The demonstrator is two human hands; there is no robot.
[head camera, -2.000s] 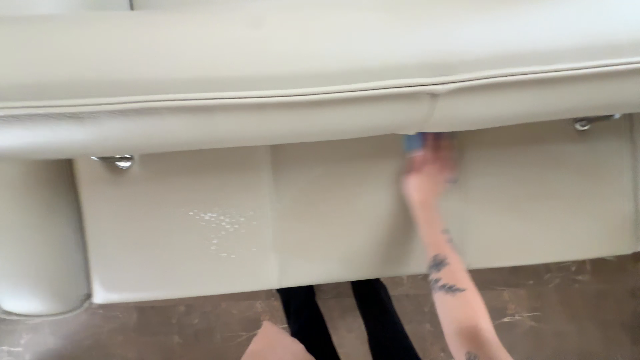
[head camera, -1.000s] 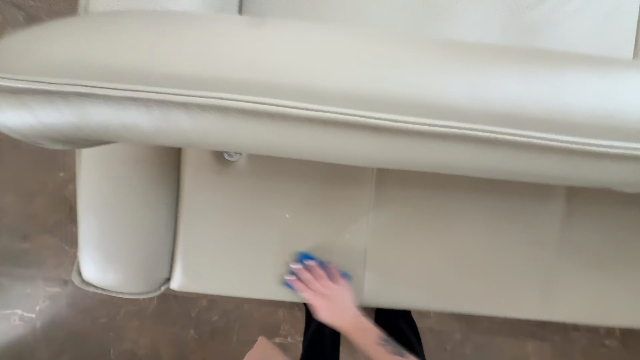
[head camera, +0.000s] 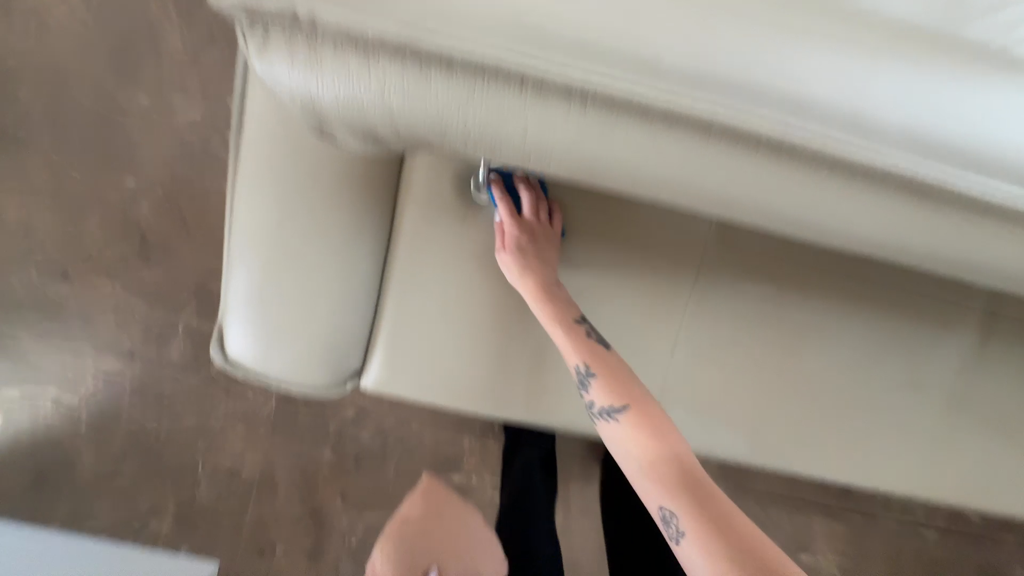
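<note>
My right hand (head camera: 530, 240) presses a blue cloth or sponge (head camera: 518, 190) against the upright panel of a cream leather sofa (head camera: 496, 320). Right beside the blue thing, on its left, is a shiny metal fitting (head camera: 480, 184) under the overhanging padded roll (head camera: 640, 144). The fingers are spread over the blue thing and hide part of it. Of the left arm only a bent elbow (head camera: 440, 528) shows at the bottom edge; my left hand is out of view.
The sofa's rounded end (head camera: 304, 256) stands left of the panel. Brown mottled flooring (head camera: 120, 240) surrounds it. A white flat edge (head camera: 96, 552) shows at the lower left. My black-clad legs (head camera: 528, 496) are below the panel.
My right hand, with the blue thing, has gone from low on the panel up to the metal fitting. White spots seen on the panel two seconds ago no longer show. The view has shifted left.
</note>
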